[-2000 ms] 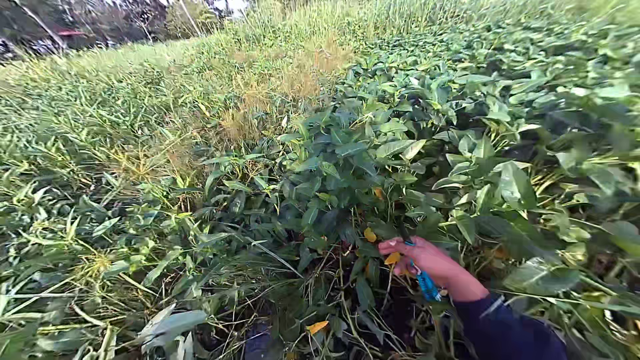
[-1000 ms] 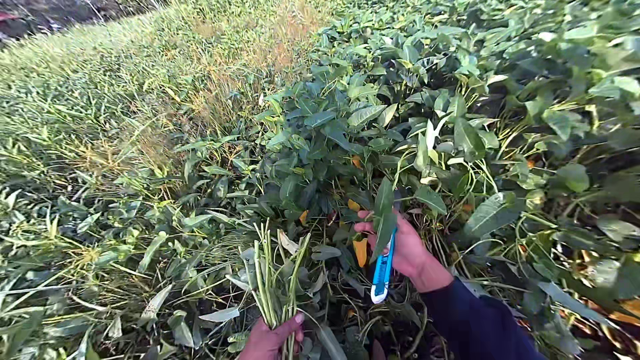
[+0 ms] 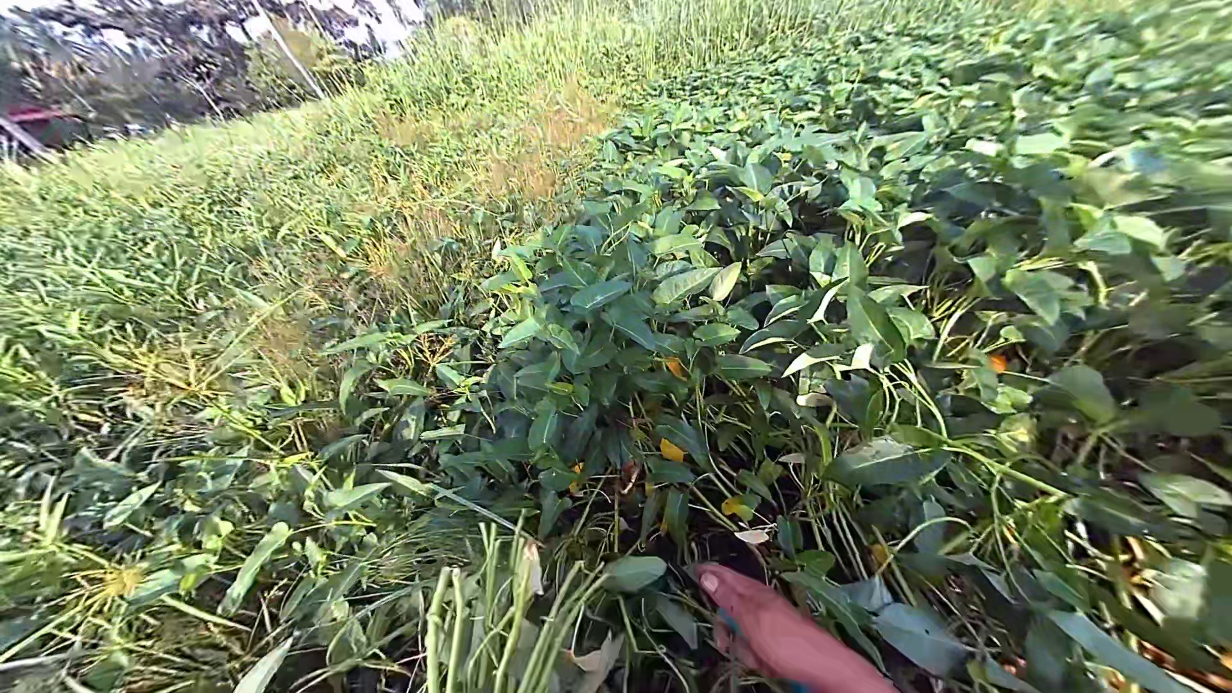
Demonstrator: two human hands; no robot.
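Note:
At the bottom edge, right of centre, my right hand (image 3: pixel 784 635) reaches in among the leaves and stems. Small bits of a blue tool show beneath its fingers; most of the tool is hidden, but the hand is closed about it. To the left of that hand a bundle of cut green stems (image 3: pixel 491 626) stands up from the bottom edge, its pale ends pointing upward. My left hand is out of the frame below the bundle. Broad green leaves (image 3: pixel 635 318) of a dense leafy crop rise just beyond both.
Leafy plants (image 3: pixel 885 221) spread over the right side. Lower weeds and grass (image 3: pixel 192 385) cover the left, with a strip of dry brownish grass (image 3: pixel 539 144) between. A few yellow leaves (image 3: pixel 671 450) lie near the middle. Trees (image 3: pixel 192 58) and a red roof (image 3: pixel 38 115) stand far off.
My left hand, seen holding the stems one second ago, has left the frame; the bundle's tops still show. My right hand has gone lower into the plants, its blue tool now mostly hidden. The view has tilted up.

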